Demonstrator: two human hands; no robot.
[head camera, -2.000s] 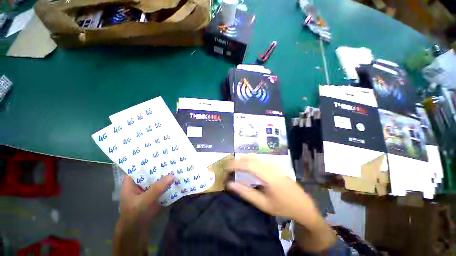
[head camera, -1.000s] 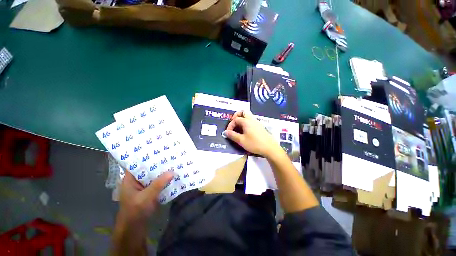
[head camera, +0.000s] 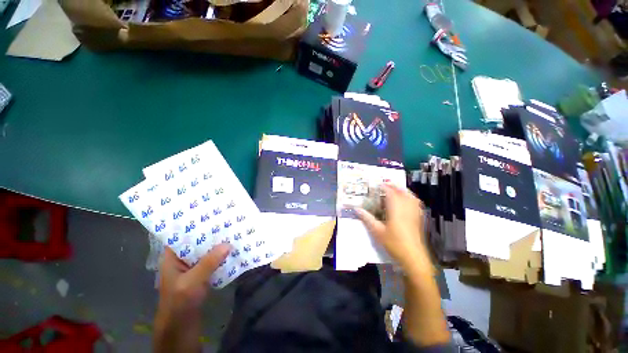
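Note:
My left hand (head camera: 189, 276) holds white sticker sheets (head camera: 200, 207) with rows of small blue "4G" marks, thumb on top, at the left of the lap. A stack of unfolded box blanks lies in front of me, its top blank showing a black "THINK" panel (head camera: 296, 180), a wave-logo panel (head camera: 368, 132) and a picture panel (head camera: 350, 185). A brown flap (head camera: 306, 247) shows at its near edge. My right hand (head camera: 396, 224) is over the picture panel, slightly blurred, thumb and fingers apart; no sticker is visible in it. The fingers partly hide the picture.
A large pile of box blanks (head camera: 499, 180) lies on the right of the green table (head camera: 172, 103). At the back are an open shipping carton (head camera: 200, 38), a black made-up box (head camera: 330, 54), a red utility knife (head camera: 381, 76) and a white stack (head camera: 497, 96). Red stools (head camera: 34, 227) stand lower left.
My right hand has moved from the black "THINK" panel to the right, over the picture panel, and its fingers have spread. My left hand still holds the sheets. The view has shifted slightly.

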